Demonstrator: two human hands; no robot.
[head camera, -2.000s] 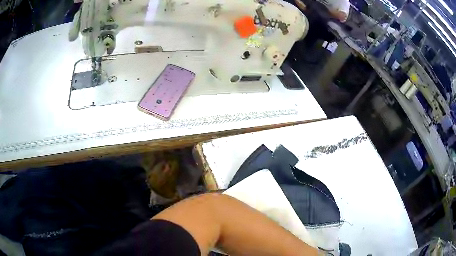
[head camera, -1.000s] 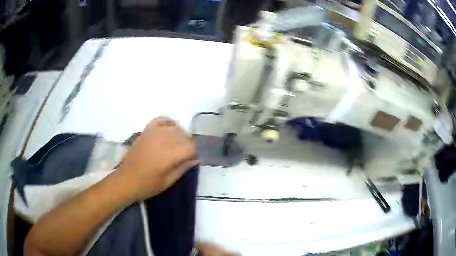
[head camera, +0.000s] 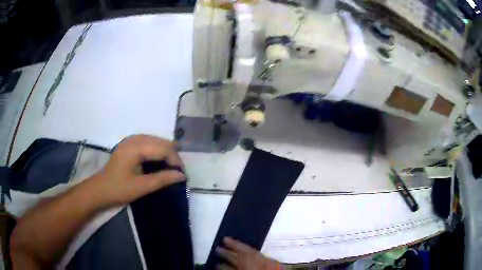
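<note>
My left hand (head camera: 142, 169) is left of the needle area, thumb and fingers closed on the top edge of a navy-black cloth piece (head camera: 164, 227). This piece joins a grey garment part (head camera: 108, 245) along a thin white line. My right hand (head camera: 246, 257) is at the bottom edge, partly cut off, with its fingers on a separate dark strip (head camera: 261, 198). The strip lies slanted on the table, its top end just below the presser foot area (head camera: 218, 129). More of the grey and white garment (head camera: 45, 166) lies at the left.
The off-white sewing machine head (head camera: 317, 58) stands across the back and right. A dark blue cloth bundle (head camera: 346, 116) lies under its arm. Black snips (head camera: 404, 191) lie at the right. The white table (head camera: 119, 63) has a printed ruler along its front.
The dark strip now lies on the table under my right hand, which has moved further into view. My left hand has shifted slightly left and lower. The view has shifted, and the machine appears nearer.
</note>
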